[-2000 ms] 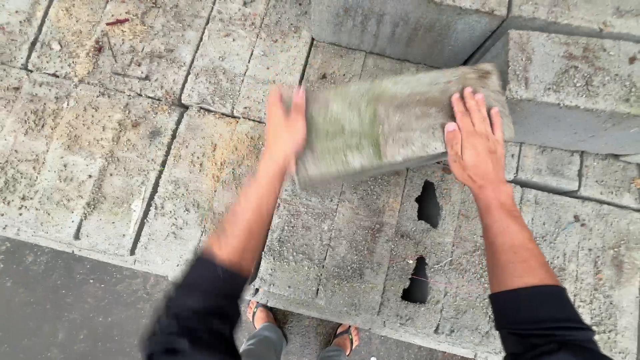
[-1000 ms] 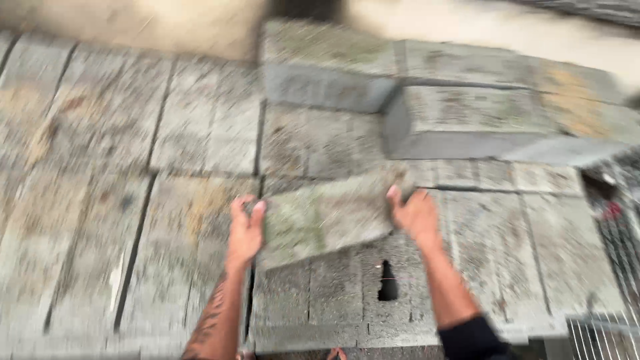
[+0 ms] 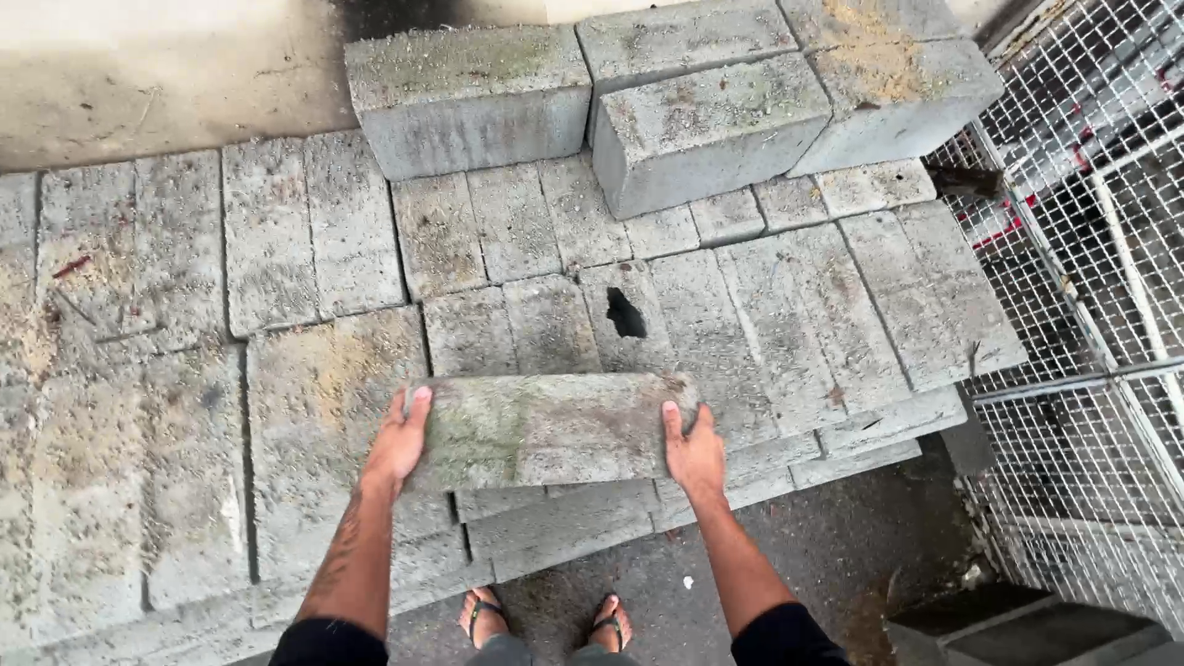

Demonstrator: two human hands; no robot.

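A concrete block (image 3: 555, 430) with greenish moss stains on its upper face spans the space between my hands, over the front edge of the block stack. My left hand (image 3: 398, 439) grips its left end, thumb on top. At the other end my right hand (image 3: 694, 449) holds it, thumb on the upper face. The undersides of both hands' grips are hidden. Beneath and behind lies a layer of concrete blocks (image 3: 768, 324), one with a jagged dark hole (image 3: 625, 314). Whether the held block touches this layer, I cannot tell.
Several blocks (image 3: 472, 129) form a raised row at the back, by a pale wall (image 3: 166, 83). On the right stands a white wire mesh panel (image 3: 1110, 370). Dark blocks (image 3: 1017, 620) lie at the lower right. My sandaled feet (image 3: 483, 615) are on the dark ground (image 3: 786, 555).
The held block has come nearer the stack's front edge, between both hands, and its tilt has lessened. One of two holes seen earlier no longer shows. The view has shifted.
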